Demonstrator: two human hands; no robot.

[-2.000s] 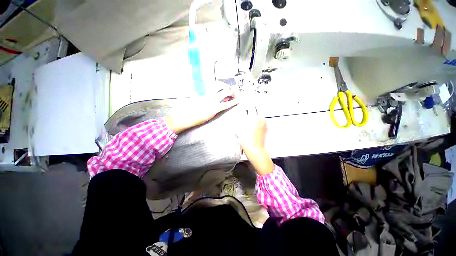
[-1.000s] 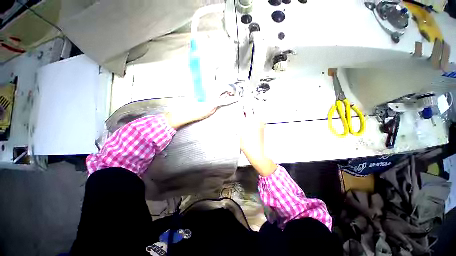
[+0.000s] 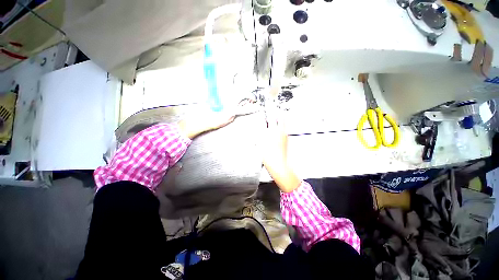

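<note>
A grey-brown garment piece [image 3: 219,161] lies on the white machine table and hangs over its front edge toward my lap. My left hand [image 3: 227,117] rests on the cloth with its fingertips just left of the presser foot and needle area [image 3: 262,98]. My right hand [image 3: 277,136] is at the cloth's right edge, just below the needle area. It is washed out by glare, so its fingers are hard to make out. The needle itself cannot be made out. The white sewing machine [image 3: 350,33] stands above and to the right.
Yellow-handled scissors [image 3: 378,128] lie right of the needle. A small black tool [image 3: 430,143] is farther right. A light-blue strip [image 3: 211,76] stands left of the needle. A white board [image 3: 74,117] is at left. Cloth lies heaped at upper left [image 3: 137,33] and lower right [image 3: 437,224].
The view has shifted slightly, so the machine and scissors sit a little differently. My right hand's fingers have moved slightly closer to the cloth's edge. My left hand stays on the cloth.
</note>
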